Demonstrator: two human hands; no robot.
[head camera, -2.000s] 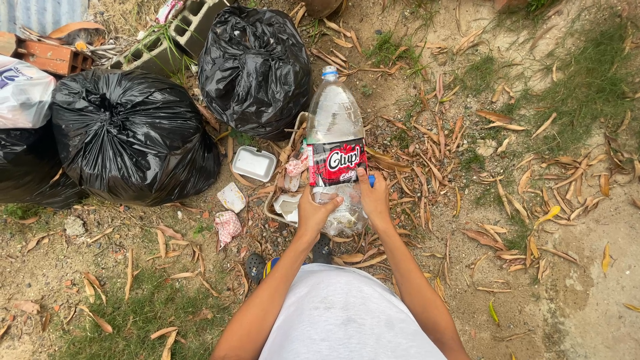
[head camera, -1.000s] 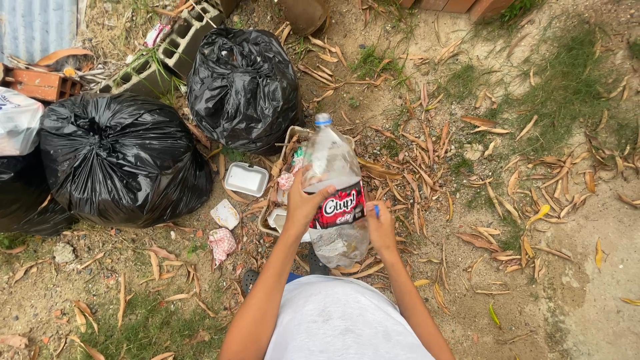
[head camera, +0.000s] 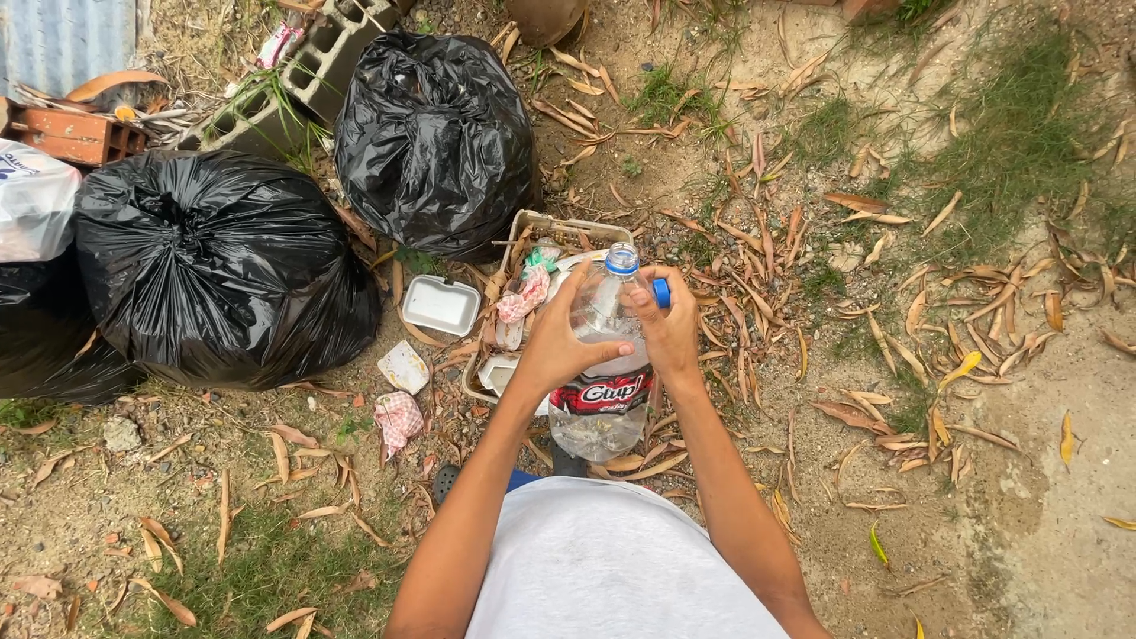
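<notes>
A large clear plastic soda bottle (head camera: 600, 390) with a red and black label is held upright in front of me, its uncapped mouth toward the camera. My left hand (head camera: 564, 342) grips the upper left side, thumb across the front. On the upper right side, just below the neck, my right hand (head camera: 667, 333) touches the bottle and also holds a blue plastic cap (head camera: 661, 293) by its fingers. Behind the bottle lies a plastic crate (head camera: 572, 224) holding litter, including a crumpled red and white paper (head camera: 525, 295). The bottle hides part of the crate.
Black garbage bags (head camera: 226, 271) (head camera: 437, 142) stand at the left, near hollow concrete blocks (head camera: 315, 75) and a red clay brick (head camera: 75, 133). A foam tray (head camera: 441, 304) and crumpled paper (head camera: 398, 422) lie on the ground beside the crate. Dry leaves cover much of the soil.
Both hands have moved up from the label to the bottle's shoulder. The bottle has tipped more upright. The blue cap, on the neck earlier, appears in my right hand with the mouth uncovered.
</notes>
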